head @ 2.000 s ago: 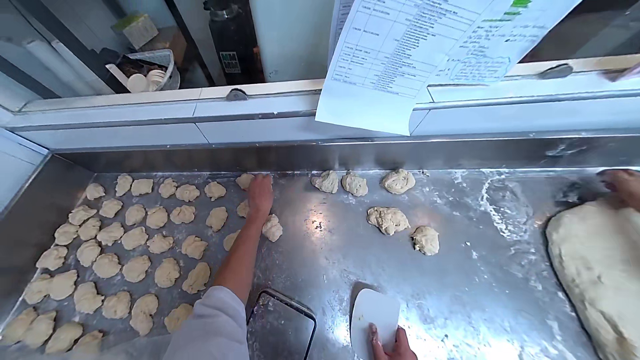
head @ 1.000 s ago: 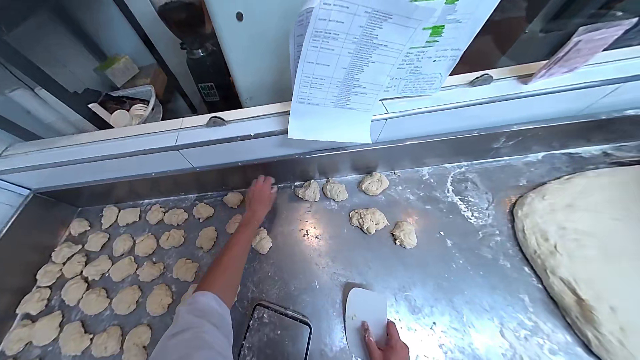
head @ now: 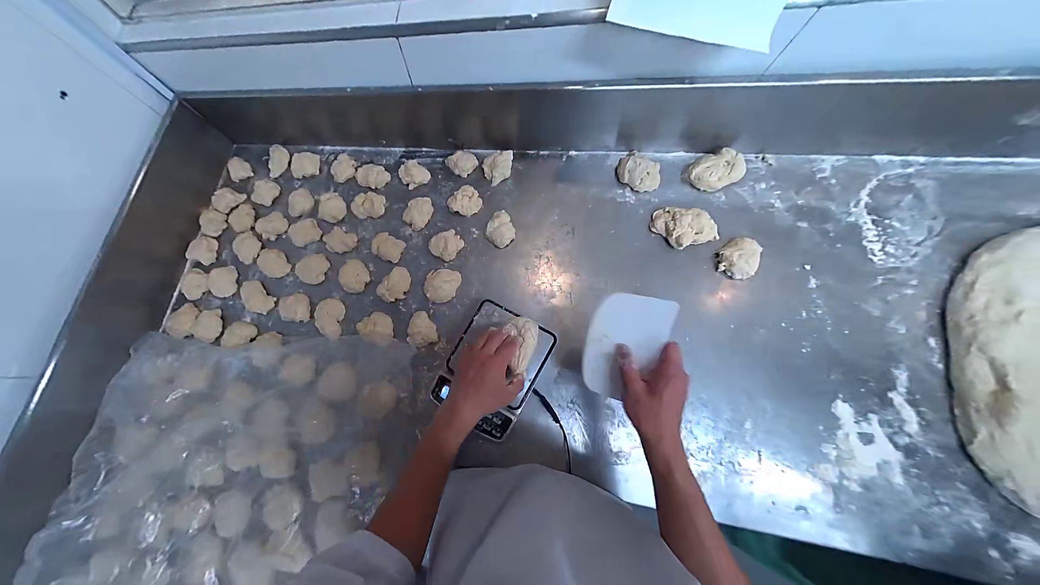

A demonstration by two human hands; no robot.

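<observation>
My left hand has its fingers around a piece of dough on the plate of a digital kitchen scale. A white plastic dough scraper is gripped in my right hand, just right of the scale and close above the steel worktop. Rows of dough pieces lie to the left of the scale. Several larger, rougher lumps of dough sit beyond the scraper, near the back wall. At the right edge lies a big mass of dough, partly out of view.
Clear plastic sheeting covers more dough pieces at the near left. A raised steel rim bounds the worktop at the back and left. The scale's cable runs toward my body. Paper hangs over the back ledge.
My left hand has come back from the far row of dough pieces to the scale, where it now holds dough. Fewer lumps lie near the back wall. The view has tilted downward.
</observation>
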